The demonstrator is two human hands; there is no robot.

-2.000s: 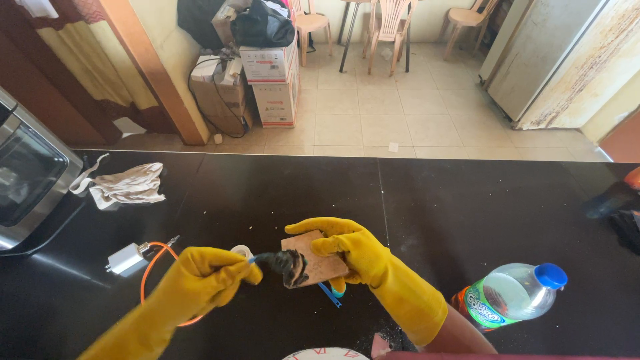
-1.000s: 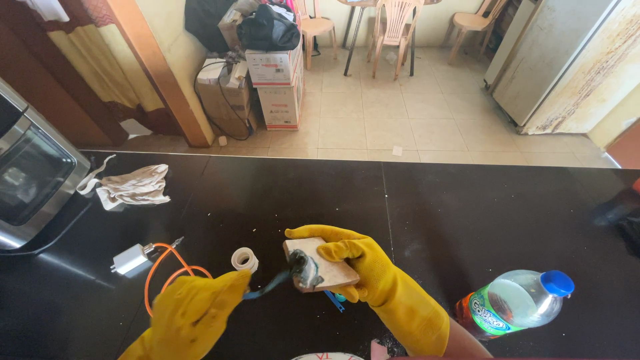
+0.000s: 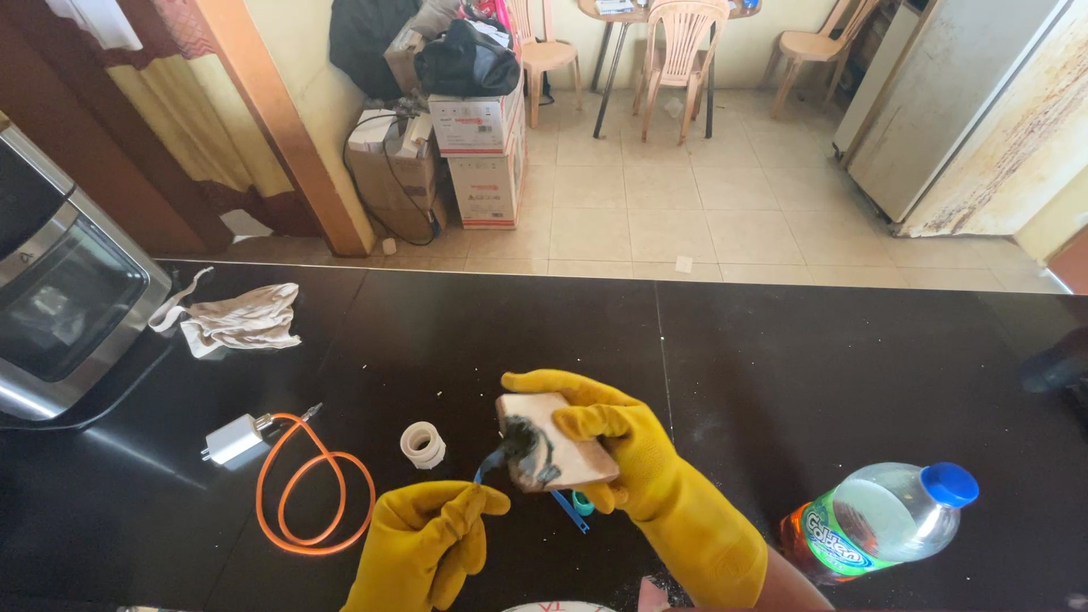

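Note:
Yellow rubber gloves cover both my hands. My right hand grips a small tan block, perhaps wood or tile, by its right side, thumb on top. A dark wet smear marks the block's left part. Between the fingertips of my left hand is the blue handle of a small brush, whose dark, blurred head touches the smear. Under the block, a blue plastic strip and a teal ring-like piece lie partly hidden. A white roll of tape stands left of the block.
On the dark countertop lie a white charger with an orange cable and a crumpled cloth. A countertop oven stands left, a plastic bottle right. A plate-like rim shows at the bottom edge.
The brush has moved over the block, its head staying at the dark smear. My left hand has shifted toward the block since one second ago. My right hand keeps hold of the block.

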